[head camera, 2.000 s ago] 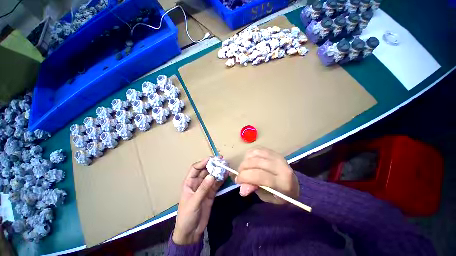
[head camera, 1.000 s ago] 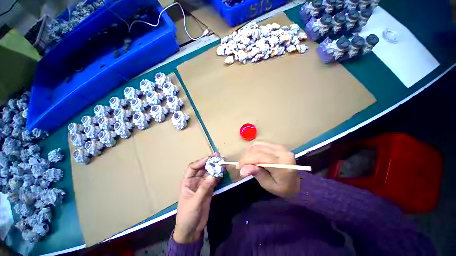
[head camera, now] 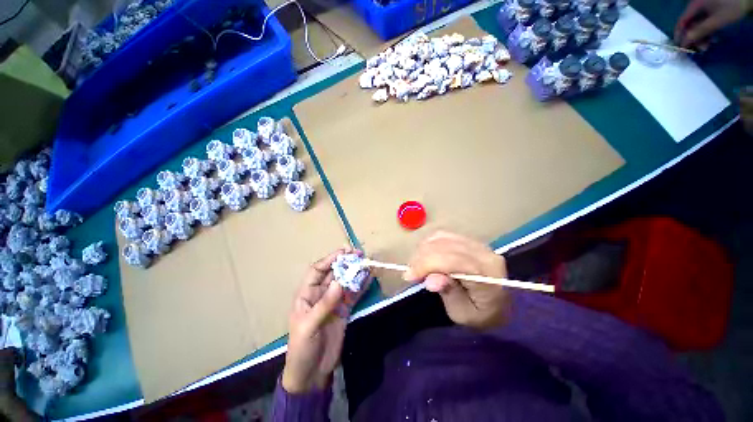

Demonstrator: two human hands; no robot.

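My left hand (head camera: 318,317) holds a lumpy grey-white body part (head camera: 350,272) between thumb and fingers, above the bench's front edge. My right hand (head camera: 459,278) grips a thin pale wooden stick (head camera: 512,283) like a pen; its left tip touches or nearly touches the body part. A small red dish (head camera: 411,215) sits on the right cardboard (head camera: 495,165), just beyond my right hand. Rows of similar body parts (head camera: 202,209) stand on the left cardboard (head camera: 190,313).
Small whitish pieces (head camera: 433,67) are heaped at the right cardboard's far edge. Purple-based pieces with dark tops (head camera: 570,76) stand by a white sheet (head camera: 673,91), where another person's hand (head camera: 712,18) holds a stick. Blue bin (head camera: 173,124), loose bodies (head camera: 58,280), red stool (head camera: 677,280).
My right hand has moved slightly right, and the stick's angle has changed. The body part in my left hand has shifted slightly left and turned. Another person's hand has appeared at the top right.
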